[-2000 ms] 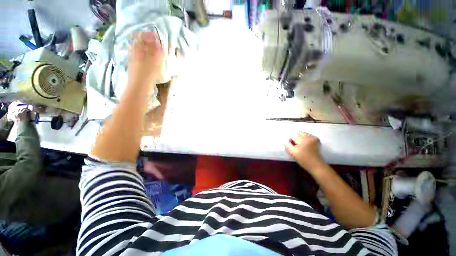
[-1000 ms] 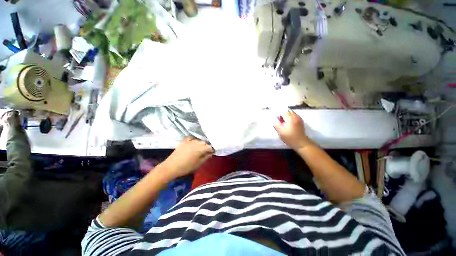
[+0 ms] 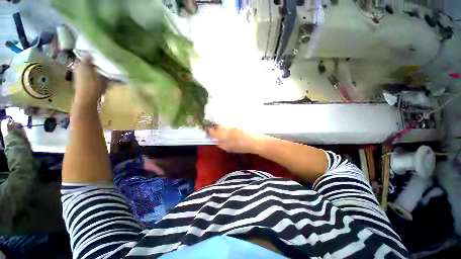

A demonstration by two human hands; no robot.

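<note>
The green floral fabric (image 3: 162, 66) is stretched and blurred across the left part of the white table, with a pale underside at its upper left. My right hand (image 3: 230, 139) pinches its lower corner at the table's front edge. My left hand (image 3: 88, 81) is raised at the left, blurred, at the fabric's pale edge; whether its fingers grip the cloth is unclear. An orange-brown paper piece (image 3: 121, 107) with red print lies below the fabric.
The sewing machine head (image 3: 354, 38) spans the upper right, its needle area glaring. A second machine (image 3: 43, 81) and another person's sleeve (image 3: 20, 157) are at left. A metal-parts tray (image 3: 419, 116) and thread cone (image 3: 414, 162) are at right.
The white cloth in front has gone from the near edge and the green fabric now spans the left table. My left hand has moved up and left; my right hand has moved left onto the fabric.
</note>
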